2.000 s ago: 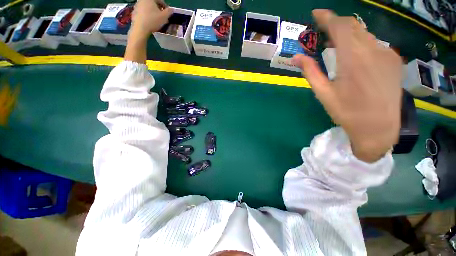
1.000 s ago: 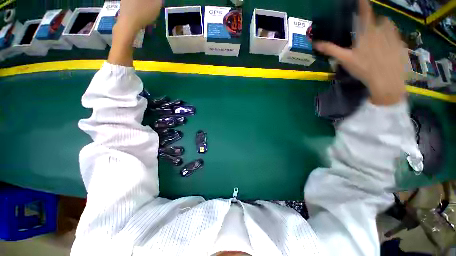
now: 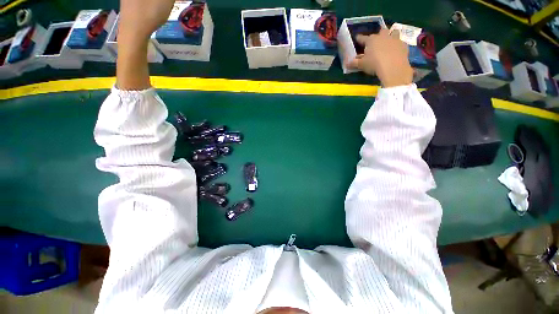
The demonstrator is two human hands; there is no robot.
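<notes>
My right hand [image 3: 386, 54] is at an open white box base [image 3: 363, 38], its fingers at the box's right side and opening, with something black inside. My left hand [image 3: 144, 15] is cut off by the top edge, over a box left of a GPS box lid [image 3: 184, 32]; its fingers are hidden. Another box base [image 3: 265, 38] stands open with dark and pale contents, beside a GPS lid [image 3: 312, 38]. Bundled black cables [image 3: 211, 153] lie in a loose pile on the green bench. A stack of black inserts [image 3: 463, 126] stands at right.
More open boxes and lids stand in a row along the belt at far left [image 3: 61, 46] and right [image 3: 469, 61]. A yellow strip [image 3: 263, 86] edges the bench. A white crumpled cloth [image 3: 515, 189] and a pale ring [image 3: 516, 153] lie on a dark heap. A blue stool [image 3: 38, 260] is below left.
My right hand has moved left from the black stack to the box, and black material now shows inside it. The boxes in front have shifted right in view. My left hand stays near the top edge.
</notes>
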